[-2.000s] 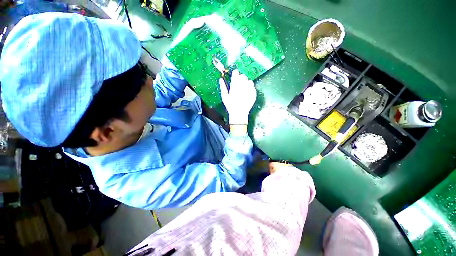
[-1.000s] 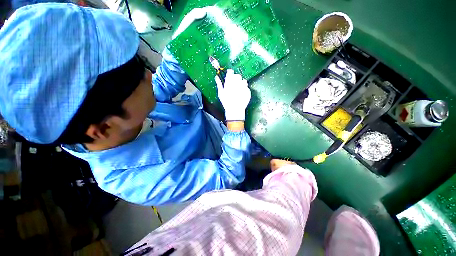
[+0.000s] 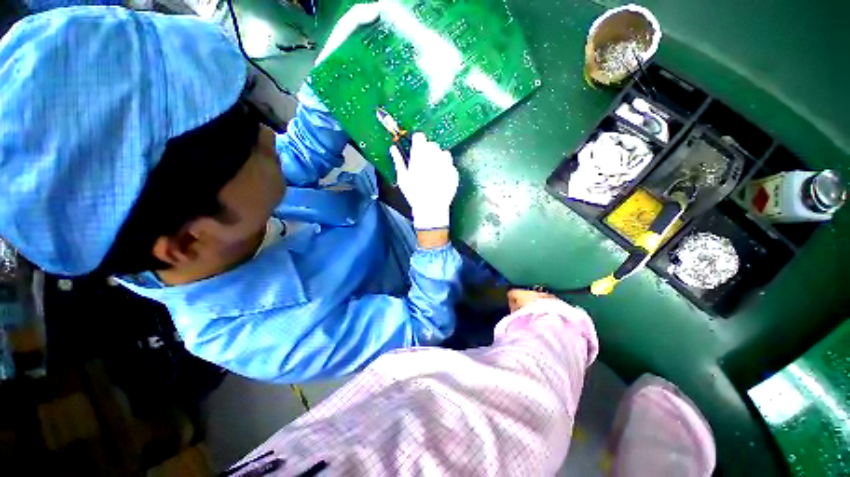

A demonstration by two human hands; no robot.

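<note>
My left hand [image 3: 529,298], bare and small, rests at the bench edge, mostly hidden by my pink sleeve; its grip is unclear. A black iron cord [image 3: 567,291] runs beside it to the soldering iron [image 3: 606,283], whose yellow-and-black handle lies across the compartment tray [image 3: 643,265]. My right hand is out of view; a pink shape, probably my other sleeve, shows at the bottom right. A person in blue holds a green circuit board [image 3: 466,65] with one white-gloved hand and side cutters [image 3: 391,123] over it with the other.
The tray holds a yellow sponge [image 3: 636,216], a crumpled white heap [image 3: 610,166], a silvery round heap [image 3: 706,261] and a white bottle [image 3: 785,196]. A scrap tub [image 3: 596,58] stands behind it. Another green board [image 3: 820,391] is at the right. The seated person's cap [image 3: 112,140] fills the left.
The side cutters and the gloved hand have shifted slightly left over the board. The view has moved a little. My left hand stays at the bench edge.
</note>
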